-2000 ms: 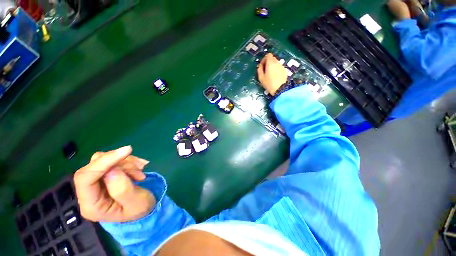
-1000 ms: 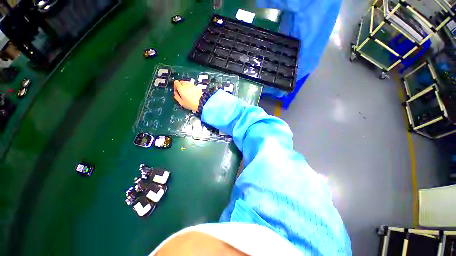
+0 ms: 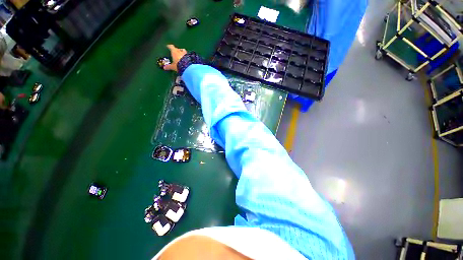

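Observation:
My right hand (image 3: 176, 57) reaches to the far part of the green surface, at a small watch unit (image 3: 163, 62). Its fingers are apart around the unit, with no closed grip visible. My left hand is out of the picture. A clear blister tray (image 3: 165, 122) lies under my right sleeve, with a few white-marked parts (image 3: 178, 90) in it. An open black housing (image 3: 162, 153) and a gold-centred unit (image 3: 181, 155) lie side by side at its near edge. Three black parts with white L marks (image 3: 175, 212) lie grouped nearer to me.
A black plastic tray (image 3: 274, 55) stands beyond the blister tray. Other small units lie on the green surface at the left (image 3: 97, 190) and far side (image 3: 192, 22). A person in a blue smock (image 3: 337, 35) is beyond the black tray. Wheeled carts (image 3: 421, 38) stand at the right.
My right hand has left the blister tray and moved away from me to the watch unit beyond it. My left hand, seen two seconds ago, has gone out of the picture as the view turned right.

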